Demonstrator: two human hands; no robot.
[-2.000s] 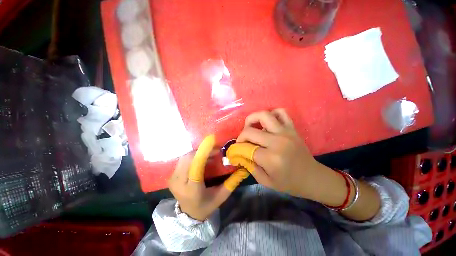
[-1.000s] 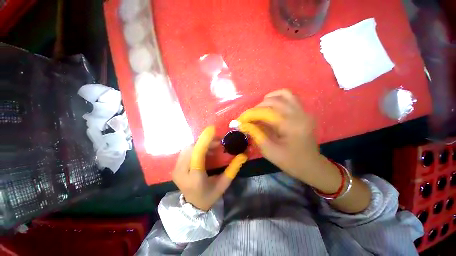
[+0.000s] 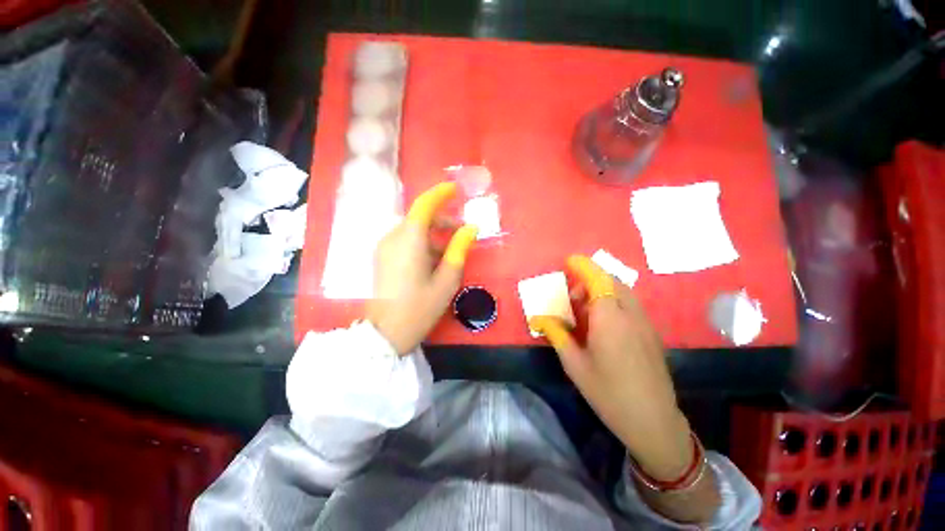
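Observation:
The small dark watch head (image 3: 476, 308) lies on the red mat near its front edge, between my hands. My left hand (image 3: 414, 272), with yellow finger cots, is over the mat left of it, thumb and index finger apart at clear film stickers (image 3: 483, 217); nothing is seen gripped. My right hand (image 3: 613, 342), also with yellow cots, holds a small cream-white square pad (image 3: 545, 297) between thumb and finger, right of the watch head. A small white wipe piece (image 3: 616, 269) lies just beyond its fingertips.
On the red mat (image 3: 539, 135) are a film strip (image 3: 371, 135) at left, a glass bottle (image 3: 622, 133), white wipes (image 3: 684, 228) and a round clear piece (image 3: 738, 316) at right. Crumpled white scraps (image 3: 254, 228) lie left. A red parts tray (image 3: 803, 487) stands lower right.
The watch head has left my left fingers and lies on the mat. My left hand has moved to the film stickers. My right hand has moved right and now holds the pad. The view has shifted.

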